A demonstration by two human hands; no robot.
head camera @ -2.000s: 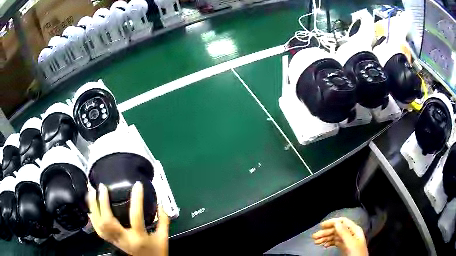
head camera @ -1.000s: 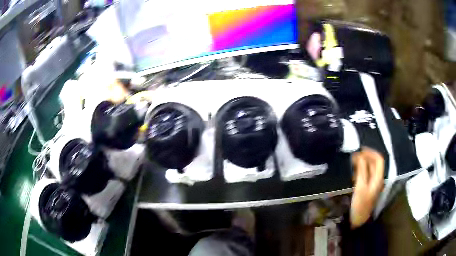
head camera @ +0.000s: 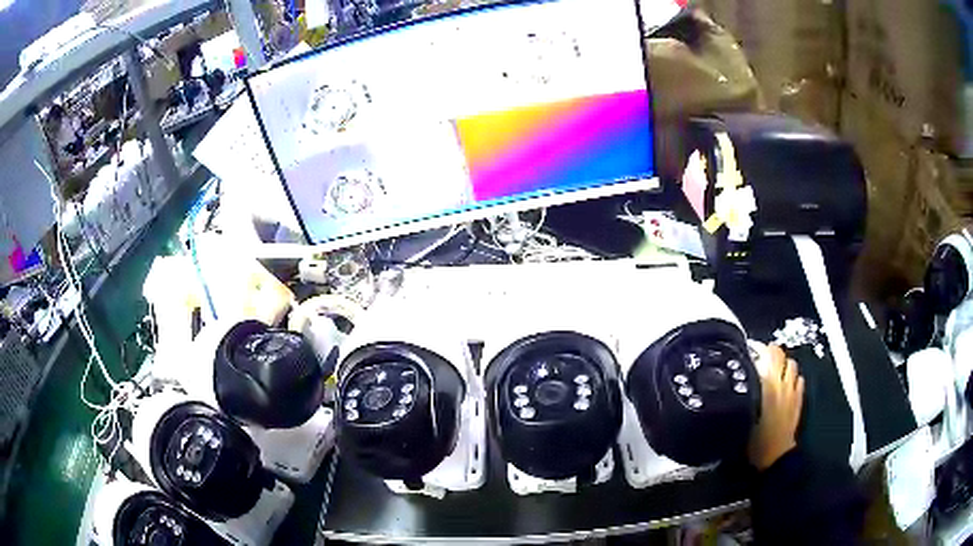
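Note:
Three white PTZ cameras with black heads stand side by side on the black bench: a left one (head camera: 397,411), a middle one (head camera: 553,405) and a right one (head camera: 696,392). Their lenses and LED windows face me. My right hand (head camera: 779,411) lies just right of the right camera, over a white computer mouse (head camera: 759,356). The mouse is mostly hidden under the hand. My left hand is out of view. Behind the cameras, the curved monitor (head camera: 459,117) shows three pale camera views and a purple-orange area.
More cameras (head camera: 203,456) stand at the left on the green-matted table. Small white bits (head camera: 800,336) lie right of my hand, beside a long white strip (head camera: 838,341) from a black machine (head camera: 784,187). Cables (head camera: 112,400) tangle at the left. More cameras (head camera: 947,279) are at the far right.
The view has swung right from the green table to the monitor bench. My left hand has left the camera it touched and gone out of view. My right hand has moved onto the mouse.

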